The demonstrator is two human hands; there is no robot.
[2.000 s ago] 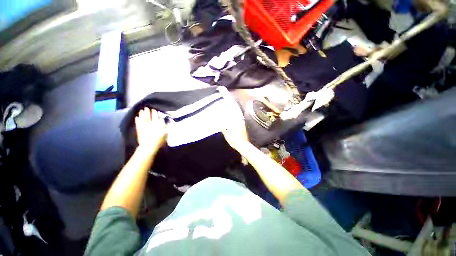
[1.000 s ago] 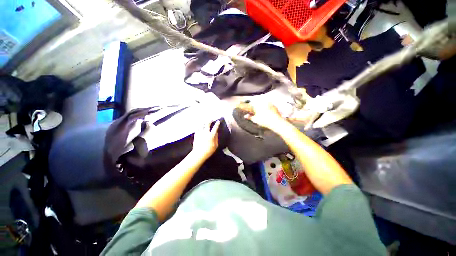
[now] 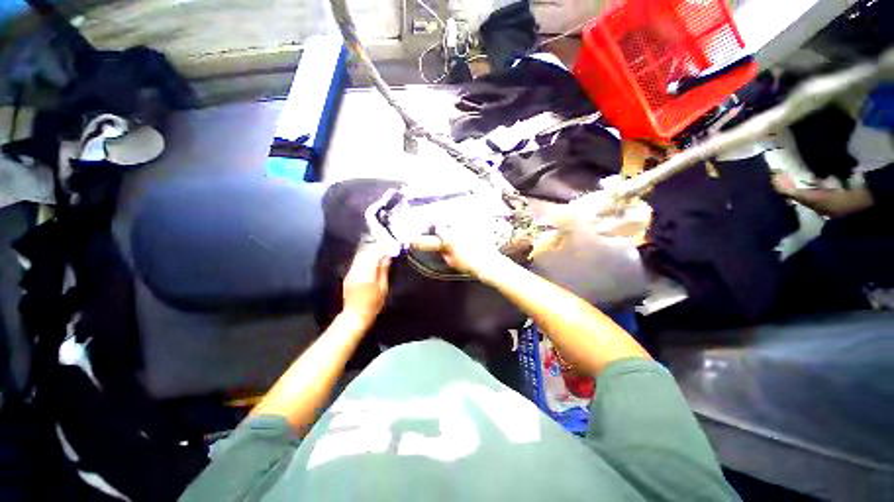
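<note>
A dark garment piece [image 3: 422, 302] with white areas lies over the padded pressing board [image 3: 230, 243], whose rounded left end shows. My right hand [image 3: 461, 247] is closed around the handle of the steam iron [image 3: 431, 263], which rests on the garment; glare blurs its outline. My left hand [image 3: 368, 270] lies at the left of the iron, on the cloth beside a white folded strip [image 3: 384, 221]. Whether its fingers grip the cloth is hard to tell.
A pale hose [image 3: 676, 155] and a twisted cord [image 3: 392, 100] meet beside the iron. A blue-and-white long box [image 3: 309, 113], dark heaped garments [image 3: 549, 127] and a red basket [image 3: 662, 69] stand behind. A blue crate [image 3: 539, 377] is below. Another person's arm [image 3: 833, 201] shows at right.
My right hand took hold of the iron and moved it left onto the garment. My left hand moved to the cloth's left part. The view shifted, and another person's arm appeared at right.
</note>
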